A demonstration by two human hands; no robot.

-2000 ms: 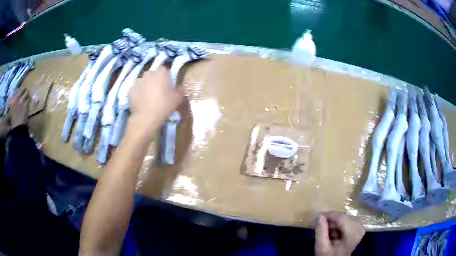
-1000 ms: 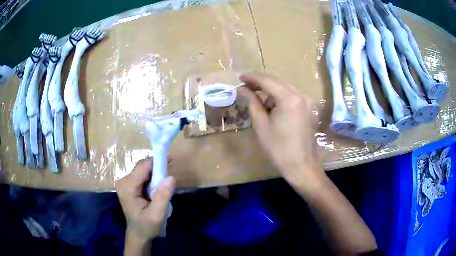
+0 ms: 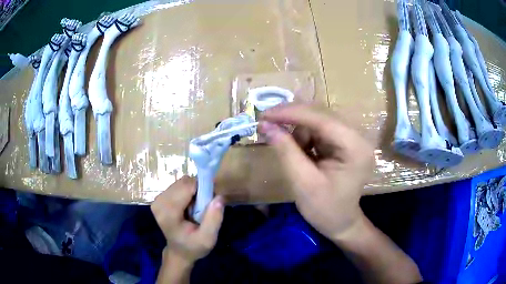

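My left hand (image 3: 188,219) is closed around the shaft of a white-grey skeleton leg (image 3: 206,172), its foot end up and bent to the right. My right hand (image 3: 324,166) pinches a thin pale stick (image 3: 233,131) between thumb and fingertips. The stick lies along the foot end of the leg and seems to touch it. The white oval glue dish (image 3: 270,97) is just behind my right fingertips on the brown glue board (image 3: 302,83). The leg and my hand partly hide the board.
Assembled legs (image 3: 101,91) with black-lined toes lie at the left. Unassembled legs (image 3: 424,94) lie at the right, flat ends toward me. A blue parts bin (image 3: 463,222) with loose grey foot pieces is at lower right. A white bottle (image 3: 20,60) is at far left.
The stick has moved from the glue dish to the leg's foot end, with my right hand lower and nearer the leg. The view has shifted slightly, and my left hand still holds the leg.
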